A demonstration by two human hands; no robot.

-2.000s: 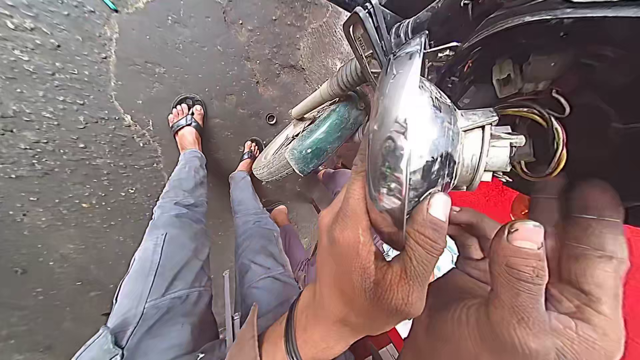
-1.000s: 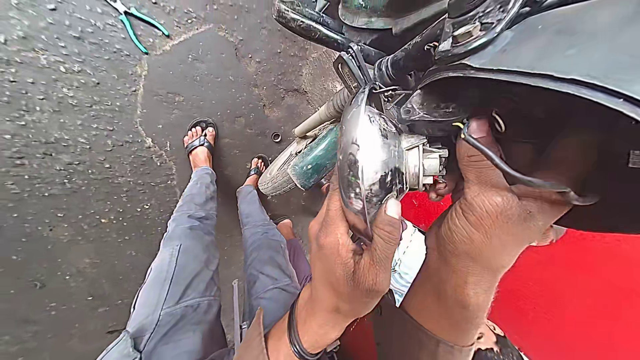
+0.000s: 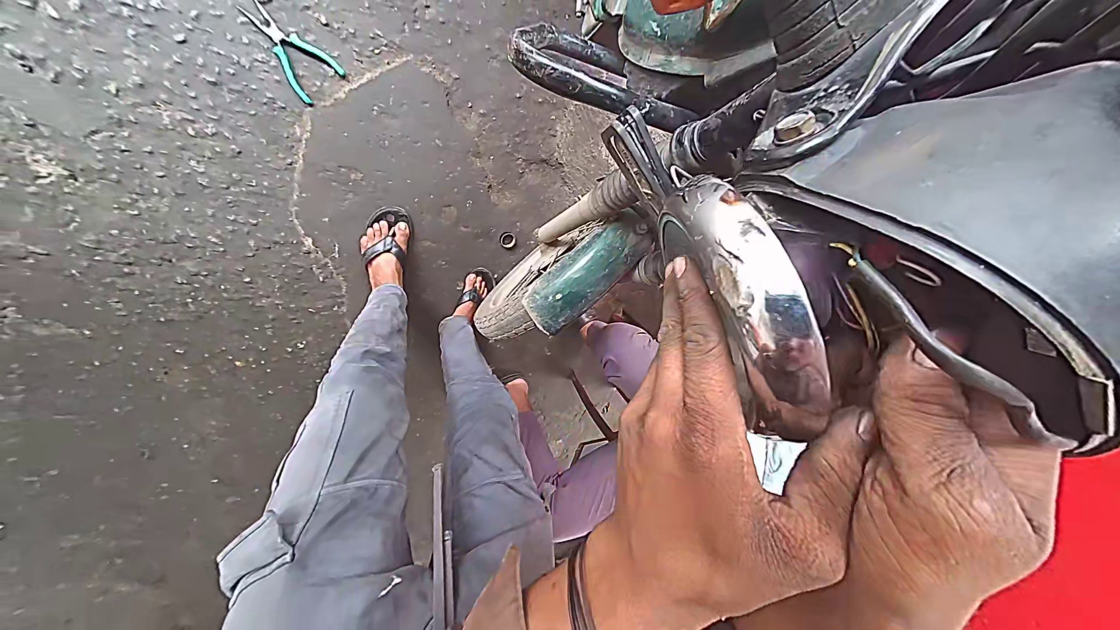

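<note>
My left hand [image 3: 717, 490], a dark band at its wrist, grips the lower edge of a motorcycle headlight [image 3: 774, 297] with a shiny reflector shell. Its fingers lie along the rim on the left and its thumb is below the shell. My right hand [image 3: 945, 490] is just right of it, close to the left thumb, with its fingers reaching into the dark headlight housing [image 3: 1032, 315]. A dark cable [image 3: 919, 332] runs across those fingers. Thin yellow wires [image 3: 862, 306] show behind the shell. The right fingertips are hidden, so what they hold is unclear.
Teal-handled pliers [image 3: 284, 48] lie on the rough ground, upper left. A small ring [image 3: 507, 239] lies near the front wheel [image 3: 516, 297]. Legs in grey trousers [image 3: 341, 455] and another person's purple-clad leg [image 3: 586, 490] are below. A black metal bar [image 3: 577, 79] juts out above.
The headlight is now close against the housing opening; its rear socket, visible in both earlier frames, is hidden. My right hand has moved from behind the socket into the housing. The view has shifted.
</note>
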